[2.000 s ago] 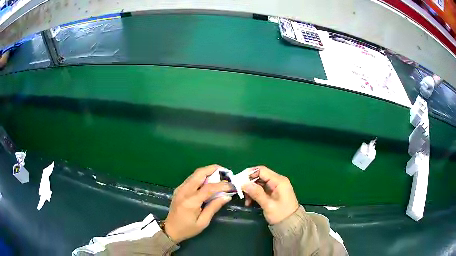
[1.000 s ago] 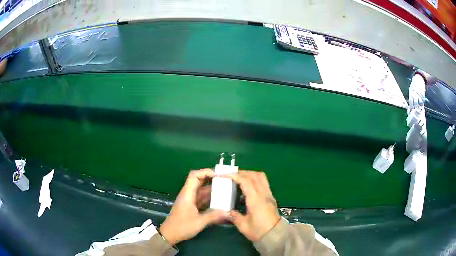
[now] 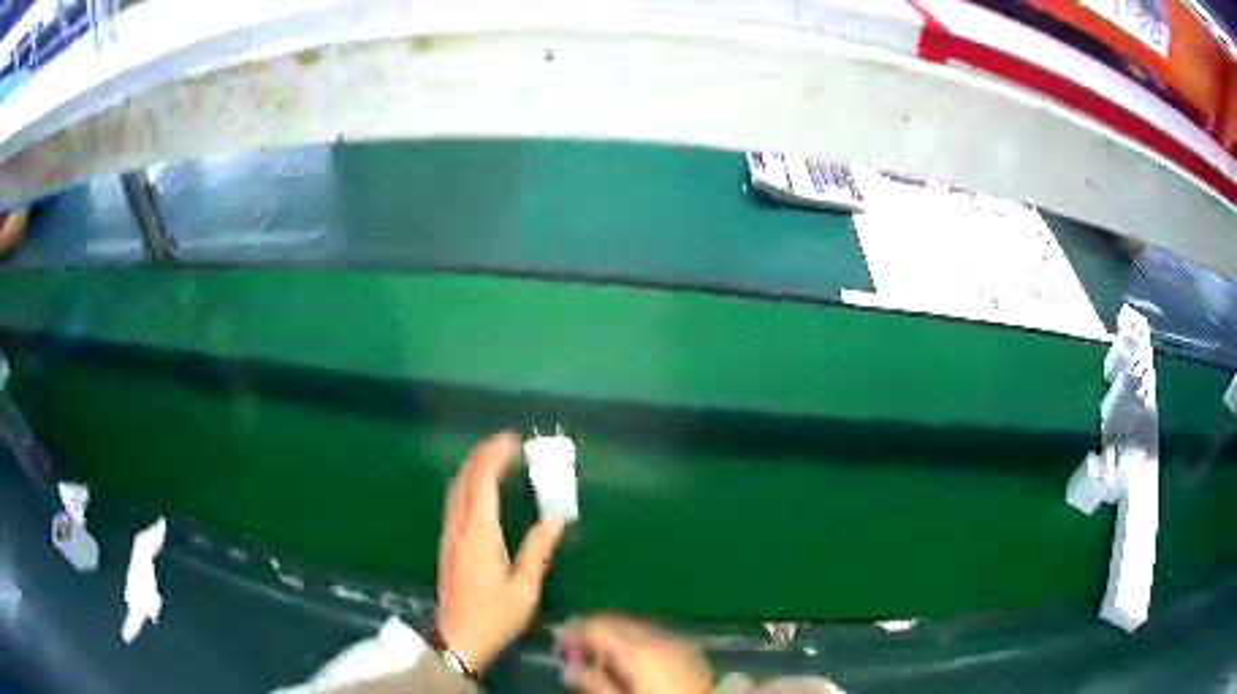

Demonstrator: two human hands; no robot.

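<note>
A closed white charger [image 3: 552, 477] is on the green belt in front of me, its two prongs pointing away. My left hand [image 3: 495, 549] is beside it with thumb and fingers apart. The thumb tip is at the charger's near end, and a small gap shows between the index finger and its side. My right hand [image 3: 631, 658] is blurred and low at the belt's near edge, partly cut off by the frame. Whether it holds anything cannot be seen.
A white guide strip [image 3: 1133, 542] stands at the right, with chargers [image 3: 1089, 483] against it. On the near ledge at left lie an open housing [image 3: 75, 540] and a torn white scrap [image 3: 143, 580]. A calculator [image 3: 804, 180] and record sheet [image 3: 970, 258] lie on the far ledge, under a pale beam [image 3: 611, 95].
The closed charger has moved forward and left from between both hands, and the right hand has left it and drawn back. The loose charger on the belt has moved right to the guide strip.
</note>
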